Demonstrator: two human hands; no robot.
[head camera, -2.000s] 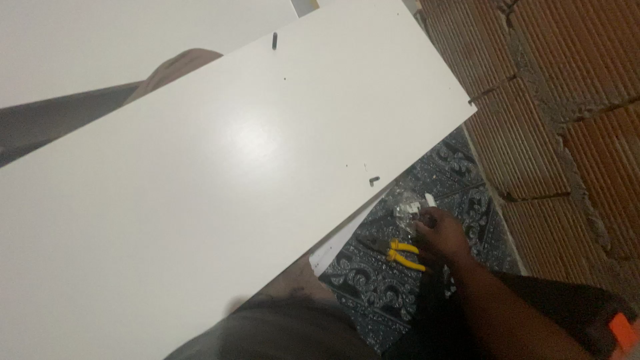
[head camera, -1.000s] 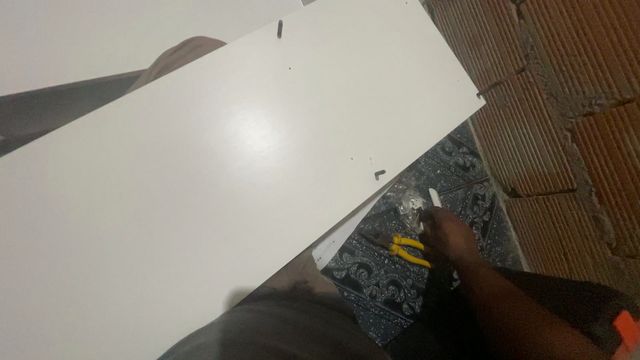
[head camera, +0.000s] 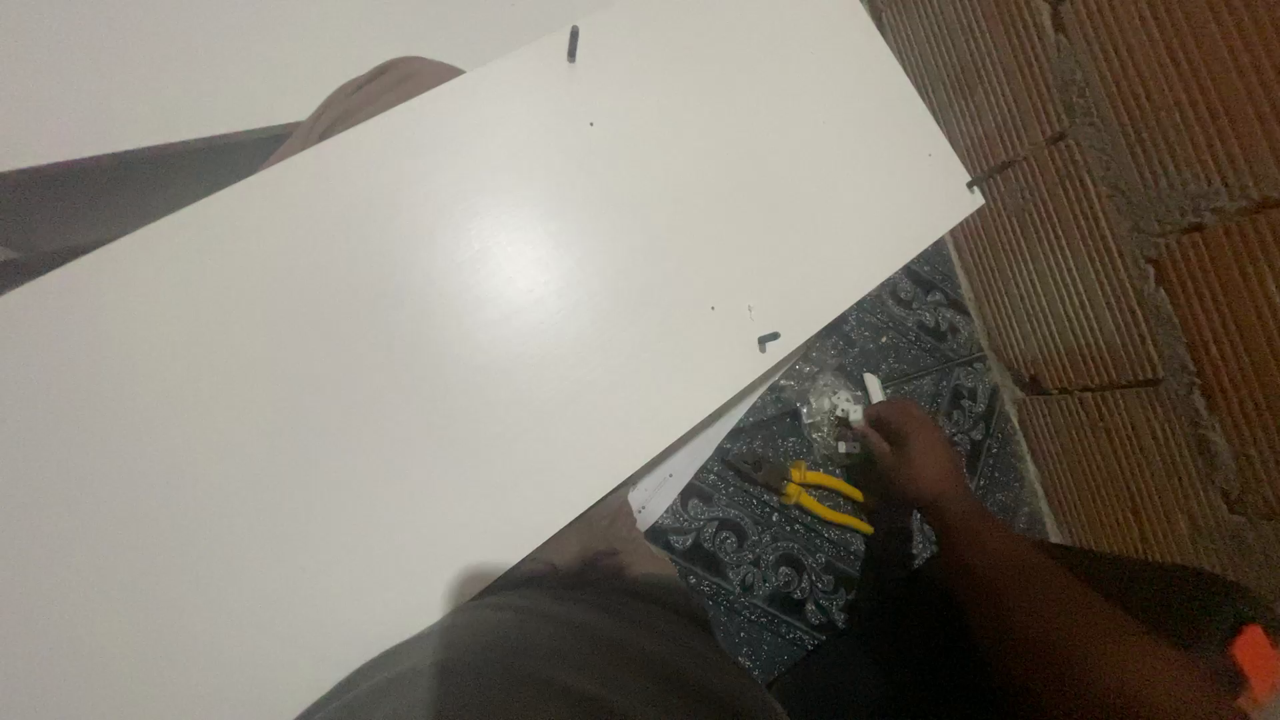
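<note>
My right hand (head camera: 915, 455) is low over the patterned floor, its fingers at a clear plastic bag (head camera: 822, 415) of small white fittings. Whether a piece is between the fingers cannot be told. A white object (head camera: 874, 388) lies just beyond the fingertips. Left of the hand are combination pliers with yellow handles (head camera: 825, 495). A large white panel (head camera: 450, 330) stretches across the view. On it rest a small dark L-shaped piece (head camera: 767, 342) and a short dark rod (head camera: 573, 45). My left hand is not in view.
A bare hollow-brick wall (head camera: 1090, 290) rises at the right, close to the panel's corner. My clothed leg (head camera: 570, 650) is at the bottom, by the panel's lower edge. Another white surface (head camera: 200, 60) lies at the upper left. A thin dark rod (head camera: 935, 368) is on the floor near the wall.
</note>
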